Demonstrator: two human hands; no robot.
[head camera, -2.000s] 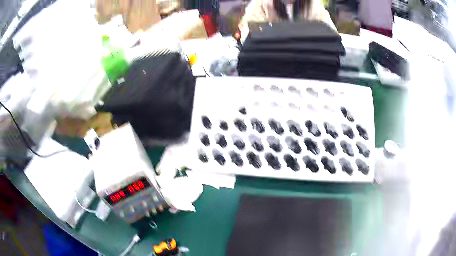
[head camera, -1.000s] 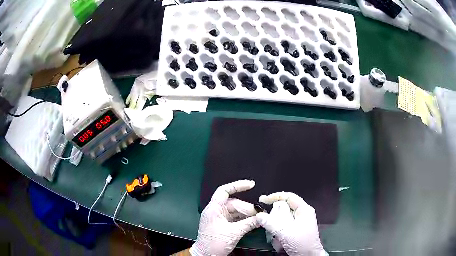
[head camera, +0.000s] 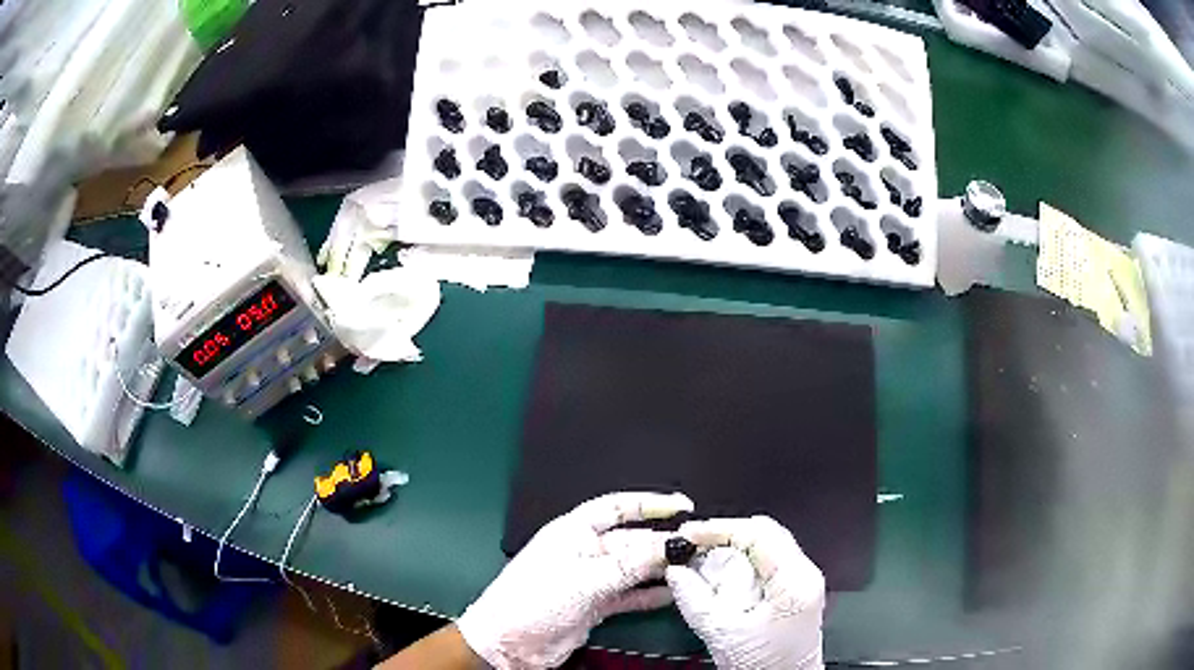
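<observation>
A small glossy black unit (head camera: 680, 550) is held between the fingertips of both hands, over the near edge of the black mat (head camera: 701, 419). My left hand (head camera: 576, 576), in a white glove, grips it from the left. My right hand (head camera: 753, 596), also in a white glove, touches its right side and holds a folded white wipe (head camera: 728, 576) against it. Most of the unit is hidden by the fingers.
A white tray (head camera: 629, 249) with black units in pockets lies behind the mat. A power supply (head camera: 249, 295) with red digits and a yellow-and-black fixture (head camera: 348, 482) are at left. A bottle (head camera: 972, 236), yellow paper (head camera: 1093, 275) and a second dark mat (head camera: 1067, 445) are at right.
The view first tilted down, bringing both hands in, then shifted slightly. Since one second ago, my left hand has turned and its fingers have closed in around the unit, beside my right hand.
</observation>
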